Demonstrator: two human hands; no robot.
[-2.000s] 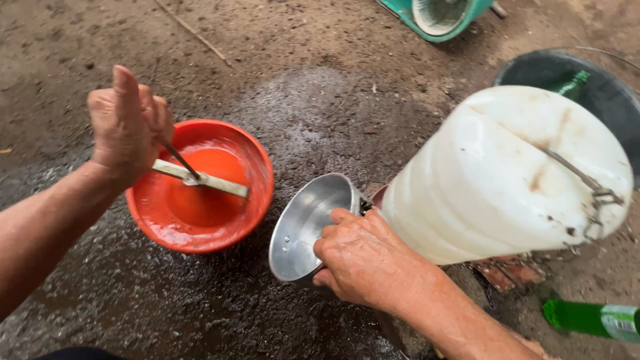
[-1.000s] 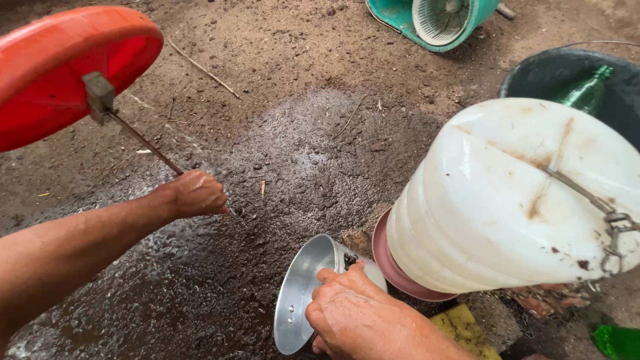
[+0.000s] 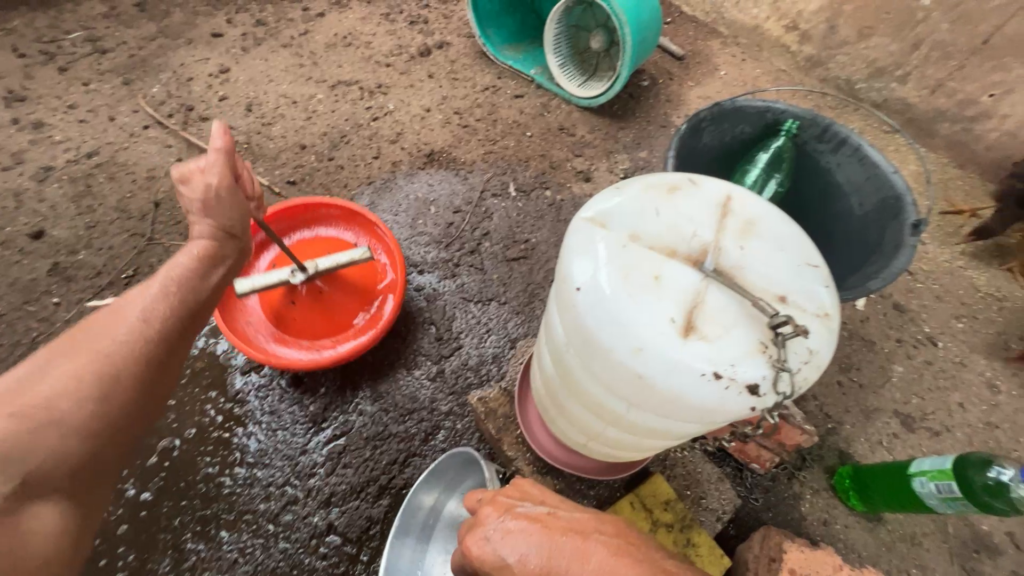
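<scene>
My left hand (image 3: 214,192) is closed around a thin metal rod (image 3: 278,245), thumb up. The rod ends at a pale bar (image 3: 302,270) lying across the inside of a round red plastic basin (image 3: 320,344), over the wet ground. At the bottom edge, my right hand (image 3: 552,532) grips the side of a metal pot (image 3: 428,512), which is partly cut off by the frame. Right of the pot stands a large white plastic container (image 3: 680,320) on a reddish dish (image 3: 580,462), with a metal hook and chain (image 3: 782,360) on its upper end.
A dark bucket (image 3: 868,216) holding a green plastic bottle (image 3: 766,164) stands behind the white container. Another green bottle (image 3: 920,485) lies at right near brick pieces (image 3: 800,556) and a yellow sponge-like block (image 3: 670,524). A teal plastic object with a slatted basket (image 3: 588,48) lies at the top.
One second ago the red basin was tipped up at the upper left; now it is lower and its inside faces up. The pot has shifted toward the bottom edge, still in my right hand.
</scene>
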